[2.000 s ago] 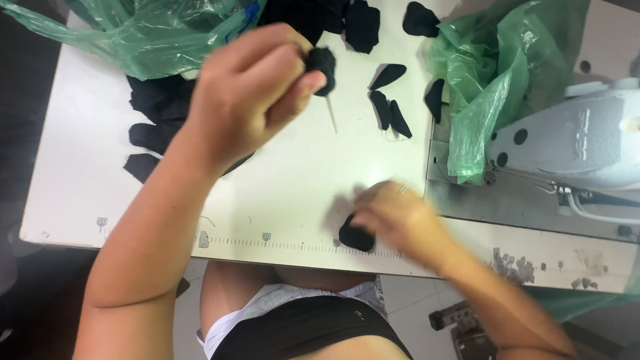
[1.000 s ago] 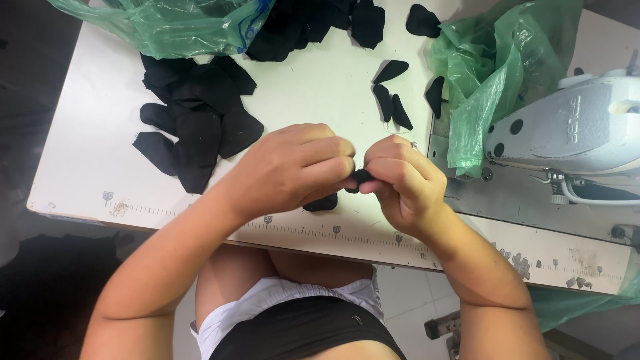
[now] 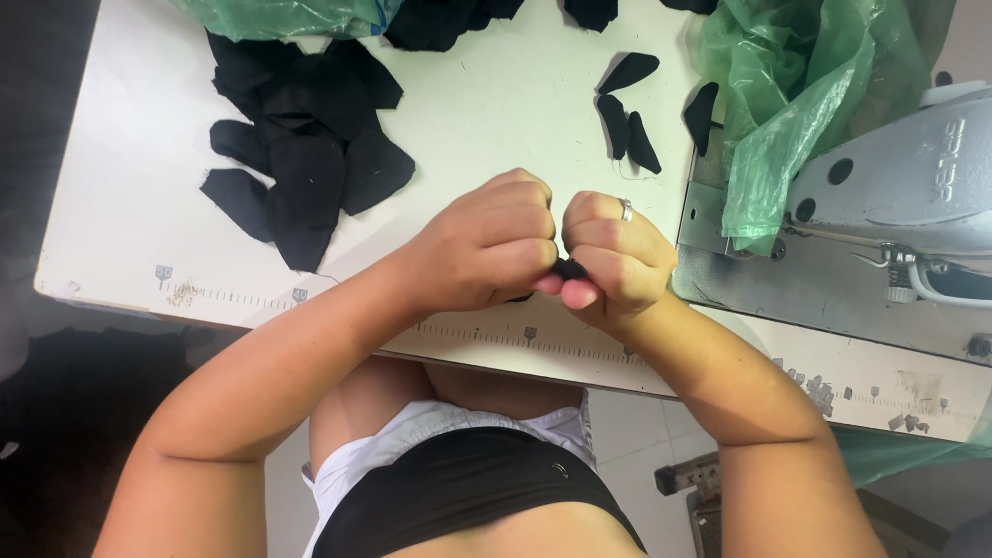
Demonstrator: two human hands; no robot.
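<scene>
My left hand (image 3: 500,244) and my right hand (image 3: 620,256) meet above the front edge of the white table, thumbs nearly touching. Between their fingertips they pinch a small black fabric piece (image 3: 570,268), mostly covered by the fingers. Part of another black piece (image 3: 519,297) shows on the table under my left hand. To the left lies a loose pile of black fabric pieces (image 3: 306,163). Beyond my right hand lie small curved black pieces, one of them (image 3: 628,73) apart from a close pair (image 3: 642,143), with loose threads beside them.
A grey sewing machine (image 3: 899,178) stands on the right, its metal bed (image 3: 814,287) beside my right forearm. A green plastic bag (image 3: 775,155) drapes next to it, with another black piece (image 3: 701,118) at its edge. Another green bag (image 3: 287,17) lies at the top left. A printed ruler (image 3: 465,335) follows the table's front edge.
Two seconds ago my hands were apart, the left raised with a black piece and the right at a black piece near the table edge. They have come together, both on a black piece.
</scene>
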